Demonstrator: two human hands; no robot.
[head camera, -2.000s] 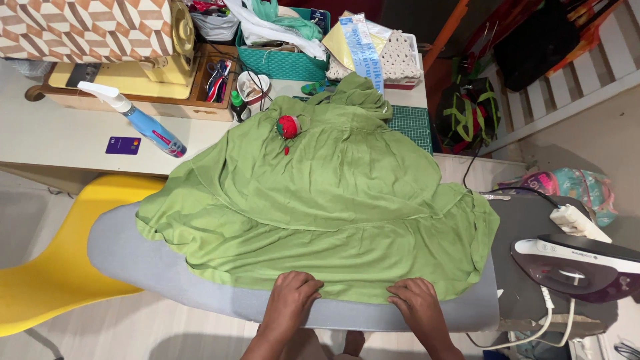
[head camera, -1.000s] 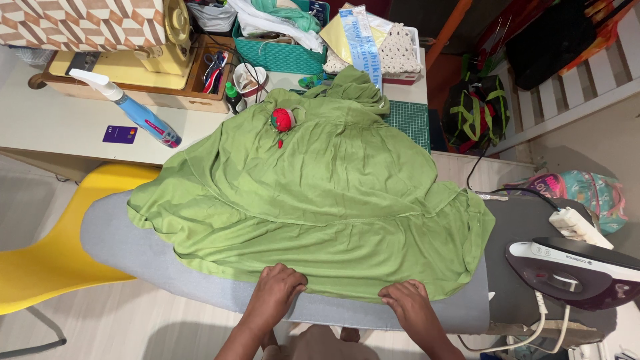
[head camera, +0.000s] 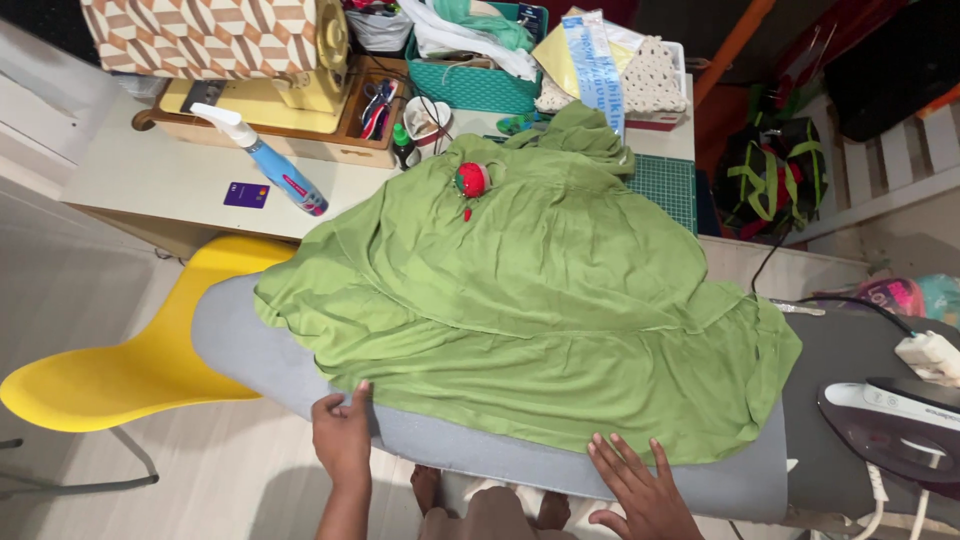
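A green gathered garment (head camera: 525, 300) lies spread over the grey ironing board (head camera: 247, 337), its upper part bunched on the white table. My left hand (head camera: 343, 431) is at the garment's lower left edge, index finger extended to the hem; whether thumb and fingers pinch any fabric is not clear. My right hand (head camera: 637, 484) rests with fingers spread at the lower hem, fingertips on the cloth, gripping nothing. A red tomato-shaped pincushion (head camera: 472, 180) sits on the garment's upper part. A Cadence steam iron (head camera: 892, 427) rests at the board's right end.
On the white table (head camera: 150, 180) are a blue spray bottle (head camera: 277, 169), a purple card (head camera: 246, 195), a yellow sewing machine (head camera: 300, 90), a teal basket (head camera: 480, 86) and a green cutting mat (head camera: 664, 191). A yellow chair (head camera: 172, 330) stands left; a white power strip (head camera: 928, 356) lies right.
My hands have moved apart along the front hem, the left toward the garment's left corner and the right toward its right side. The right fingers, curled before, are now spread.
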